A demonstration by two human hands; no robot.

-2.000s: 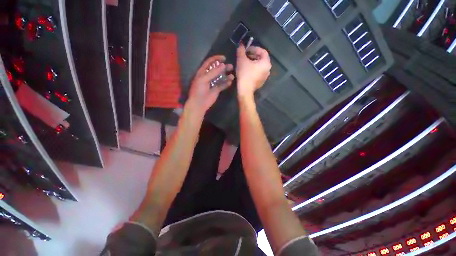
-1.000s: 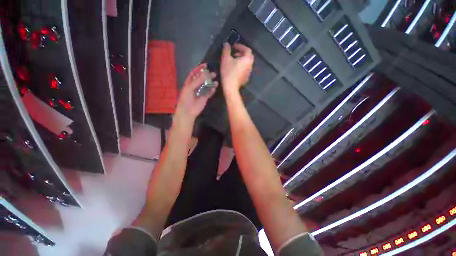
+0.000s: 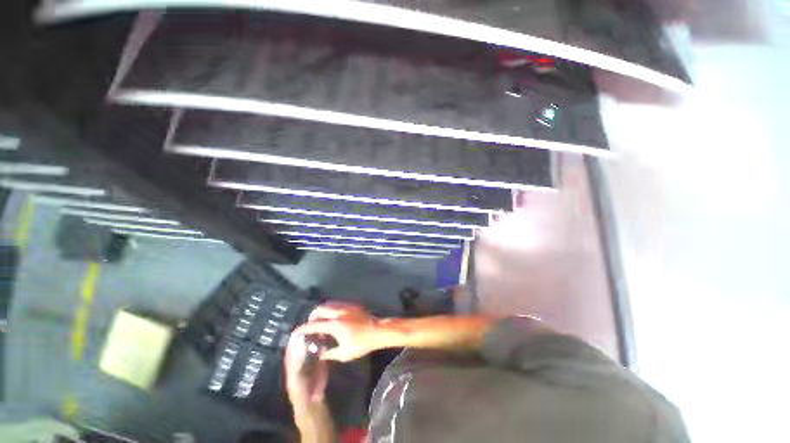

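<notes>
My right hand (image 3: 346, 331) comes in from the right and lies over my left hand (image 3: 305, 372), whose forearm rises from the bottom edge. A small dark electronic unit (image 3: 319, 345) with a bright glint is held in my left hand, between the two hands. The right fingers touch or nearly touch it; blur hides whether they grip it. The dark compartment tray (image 3: 227, 339) is beyond the hands to the left, with several pockets of pale-edged units.
Long dark rack shelves (image 3: 364, 124) with white front edges cross the top and centre. A few red and shiny items (image 3: 528, 60) lie on an upper shelf. A pale yellowish box (image 3: 136, 349) stands lower left near a yellow floor line (image 3: 85, 311). A bright floor fills the right.
The view has swung round; shelves now fill the top and the tray shows lower left. My hands, apart before, are now together around the unit.
</notes>
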